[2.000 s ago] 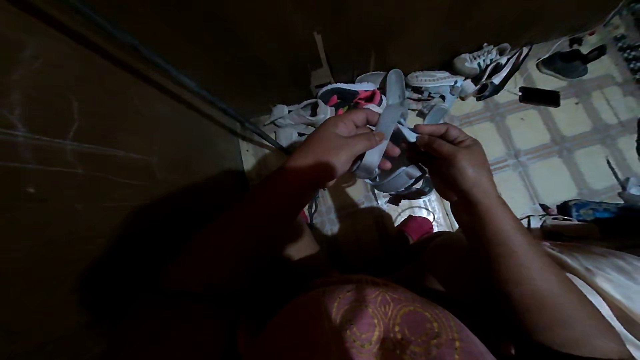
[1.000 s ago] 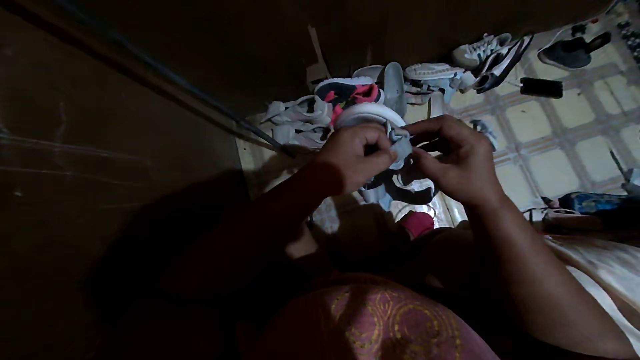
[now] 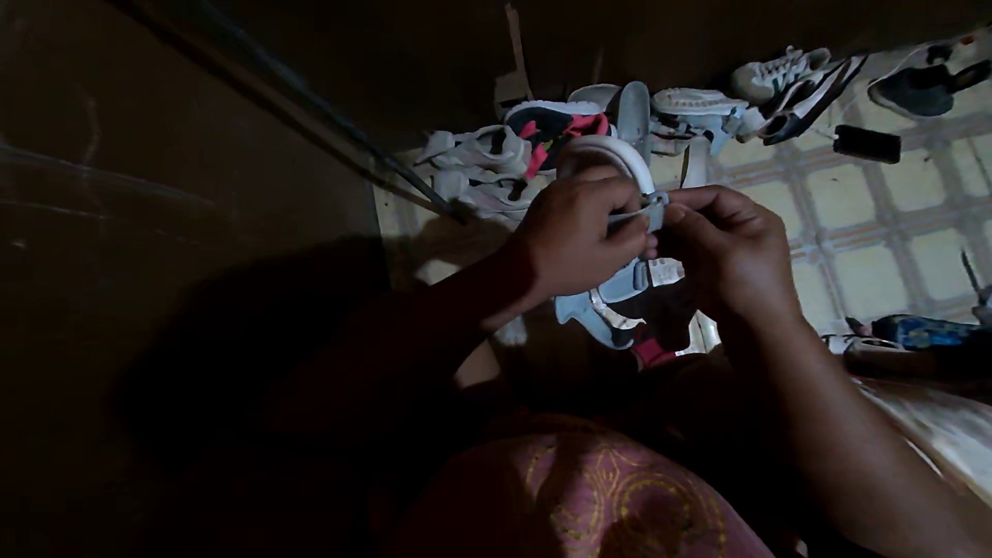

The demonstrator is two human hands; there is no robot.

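Note:
A light grey-blue strappy sandal [image 3: 616,287] hangs between my hands, its pale sole rim curving up above my left fingers. My left hand [image 3: 585,232] grips the sandal, with a strap running out between its fingers. With thumb and forefinger, my right hand [image 3: 725,240] pinches the end of that strap where a small loop or buckle shows. Lower down, more straps with a buckle hang below my left hand. The fingers partly cover the sandal, and the dim light hides its underside.
Pink-and-black sneakers [image 3: 554,128], whitish shoes [image 3: 484,155] and other footwear stand along the dark wall. Farther right on the tiled floor [image 3: 860,248] lie a black phone-like object [image 3: 866,144] and a dark shoe [image 3: 914,91]. A blue patterned item [image 3: 926,331] lies at the right.
The sandal has turned from upright, two seconds ago, to having its sole rim arched above my left hand. Both hands have shifted their hold, now meeting at a strap.

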